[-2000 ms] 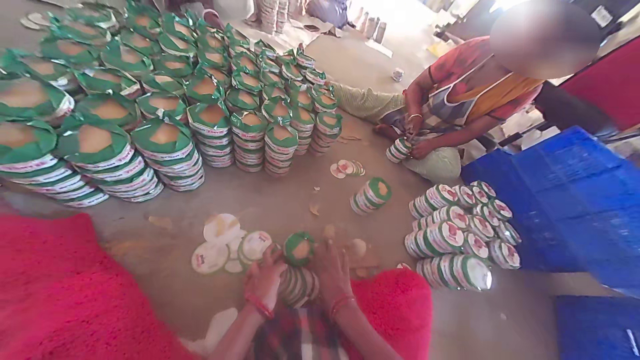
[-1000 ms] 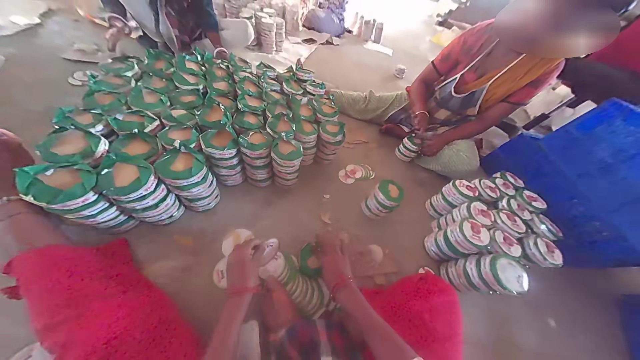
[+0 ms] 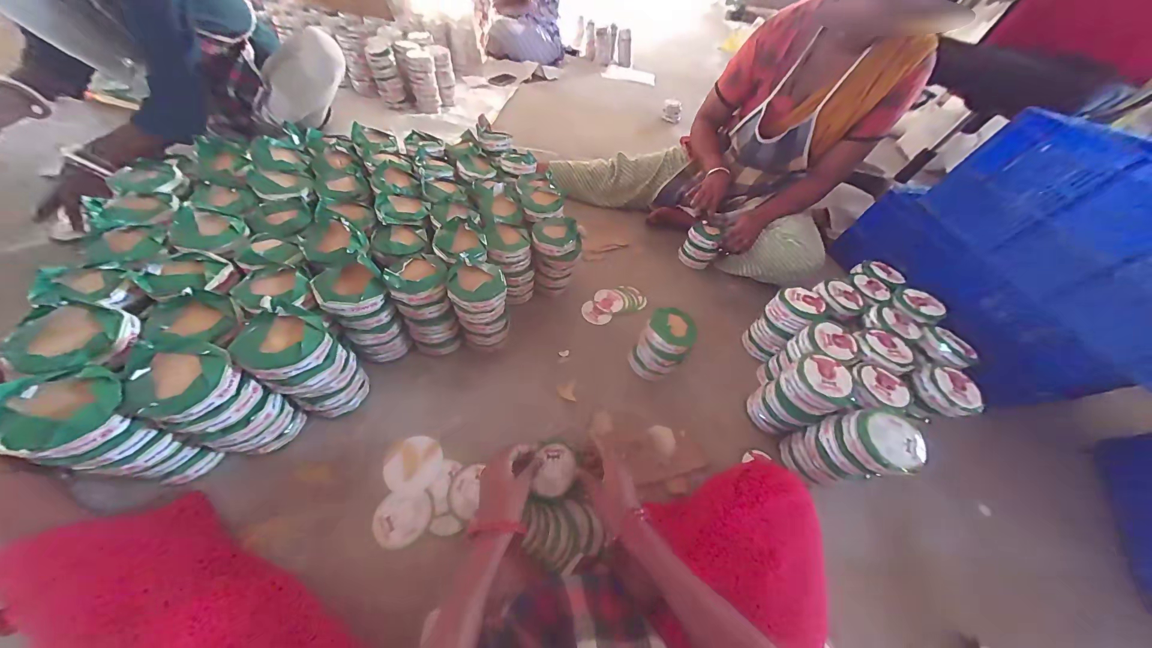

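Note:
Between my knees a wrapped stack of round discs (image 3: pixel 562 533) with green and white bands leans toward me. A round printed label (image 3: pixel 553 470) lies on its top end. My left hand (image 3: pixel 506 486) holds the label's left side, and my right hand (image 3: pixel 614 481) is at its right side; whether those fingers grip the label or the stack's rim is blurred. Loose round white labels (image 3: pixel 402 517) lie on the floor left of my left hand. One upright wrapped stack (image 3: pixel 663 342), green on top, stands in front of my hands.
Many green-topped stacks (image 3: pixel 346 288) stand at the left. Labelled stacks (image 3: pixel 828 378) stand at the right, before blue plastic crates (image 3: pixel 1017 243). A co-worker sits ahead with a stack (image 3: pixel 699 245) in hand; another bends at the far left. Small labels (image 3: pixel 612 304) lie mid-floor.
A round label now covers the top of the stack at my hands, where green wrapping showed before. The co-worker at the far left has come lower and nearer to the rows of stacks.

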